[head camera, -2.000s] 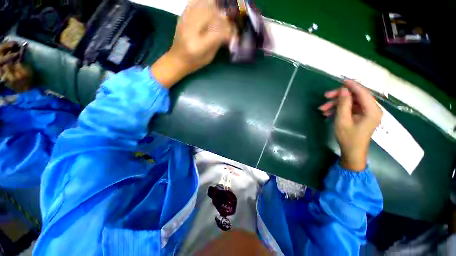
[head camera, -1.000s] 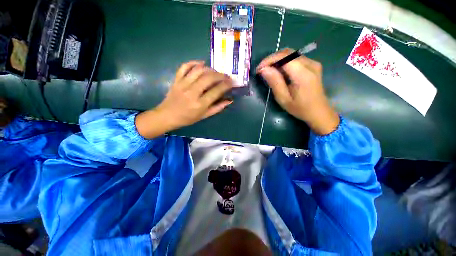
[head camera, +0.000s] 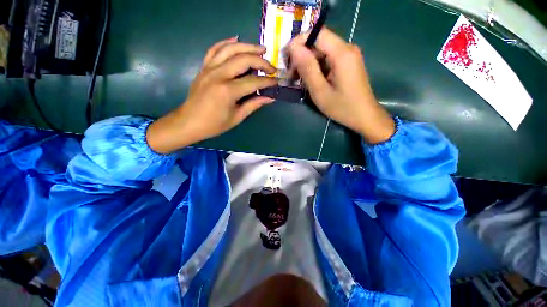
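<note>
An opened phone with a pink rim, white inside and a yellow stripe, lies on the dark green mat, its top end cut off by the picture's edge. A black bar is at its lower end. My left hand rests at the phone's lower left, fingertips on its edge. My right hand holds a thin dark pen-like tool over the phone's right side. The tool's tip is hidden by my fingers.
A white sheet with red specks lies at the right. A black ribbed box with a white label and cable stands at the left. A white rail curves across the upper right. A blue sleeve of another person is at the left edge.
My right hand with the tool has moved left onto the phone. The phone shows higher in the picture. My left hand remains at its lower left.
</note>
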